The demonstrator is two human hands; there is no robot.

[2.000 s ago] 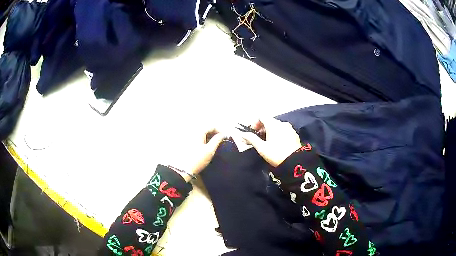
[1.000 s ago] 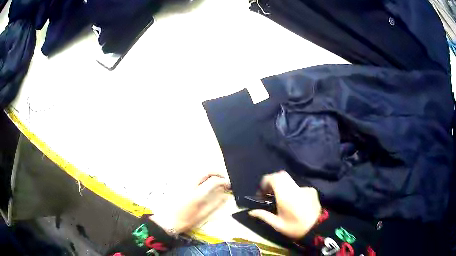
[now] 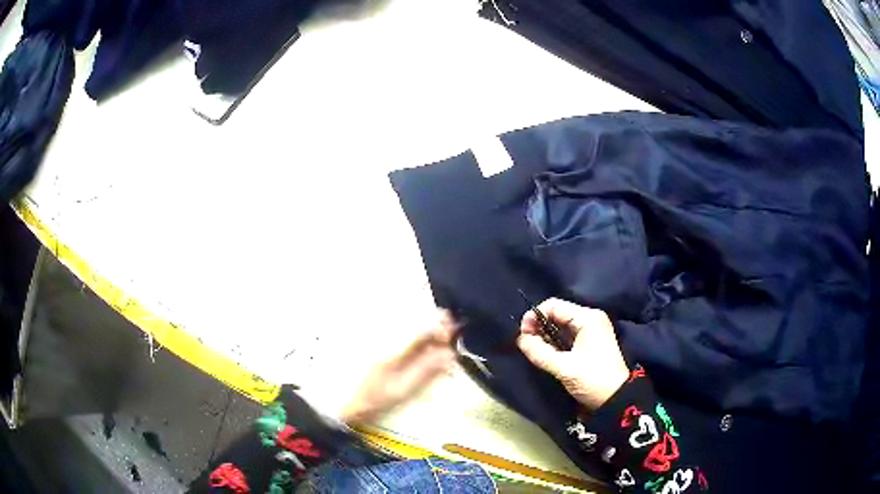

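A dark navy jacket [image 3: 762, 357] lies on the white table, with its shiny wrinkled lining [image 3: 598, 260] up and a flat matte band at its left end. A white label [image 3: 493, 156] shows at the upper left edge. My right hand [image 3: 577, 349] is over the matte cloth, fingers closed around dark thread snips [image 3: 548, 326] with slim blades pointing up and left. My left hand [image 3: 410, 371] is blurred at the jacket's left lower edge, its fingertips by the cloth; whether it grips the edge is unclear. A button [image 3: 727, 423] shows at lower right.
Another navy garment [image 3: 675, 48] lies behind, at the upper right. Navy garments [image 3: 145, 48] and a dark-edged flat object [image 3: 221, 108] are at the upper left. The white table's curved edge [image 3: 145, 333] is yellow, with loose threads. My jeans [image 3: 405, 477] are close below it.
The jacket has been laid flatter, its lining and label now exposed. My hands have moved from the label area down to the lower edge; my right hand then lifted slightly, showing the snips.
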